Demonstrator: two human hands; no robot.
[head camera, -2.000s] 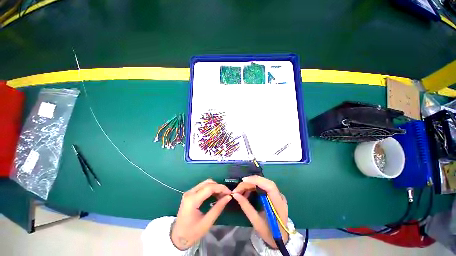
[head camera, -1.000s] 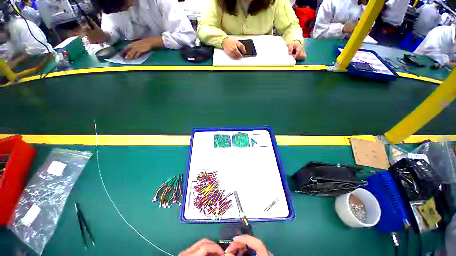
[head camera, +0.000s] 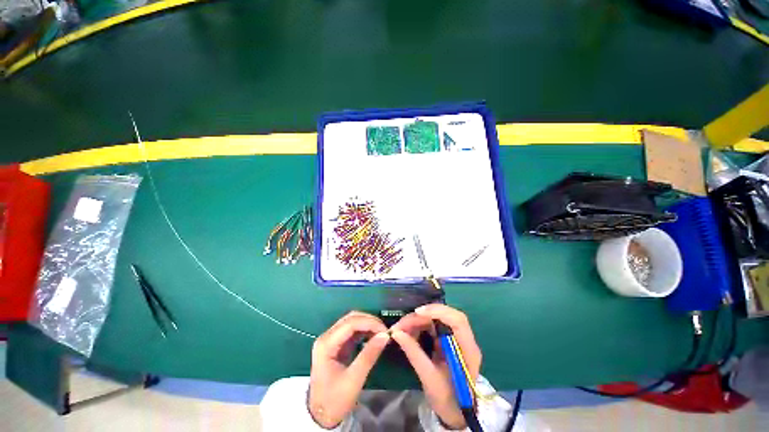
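Observation:
My left hand (head camera: 341, 367) and my right hand (head camera: 443, 359) meet fingertip to fingertip below the tray, pinching something too small to make out. The solder wire (head camera: 207, 268) curves from the upper left into my left hand. The soldering iron (head camera: 455, 368), with its blue handle, lies in my right hand, its tip end pointing up toward the tray's lower edge. A small PCB (head camera: 392, 313) shows on the black pad (head camera: 409, 297) just beyond my fingers. Connector leads (head camera: 361, 240) are heaped at the left inside the blue-rimmed tray (head camera: 512, 245).
Wired bunch (head camera: 293, 237) left of the tray; tweezers (head camera: 153, 299), plastic bag (head camera: 83, 257) and red bin (head camera: 18, 245) further left. Black fan box (head camera: 594, 207), white tub (head camera: 639, 263) and blue soldering station (head camera: 700, 253) stand right. PCB panels (head camera: 403, 139) lie at the tray's far end.
The view tilts up to the workers opposite, then back down to the bench. The hands stay together at the pad, and the iron remains in my right hand.

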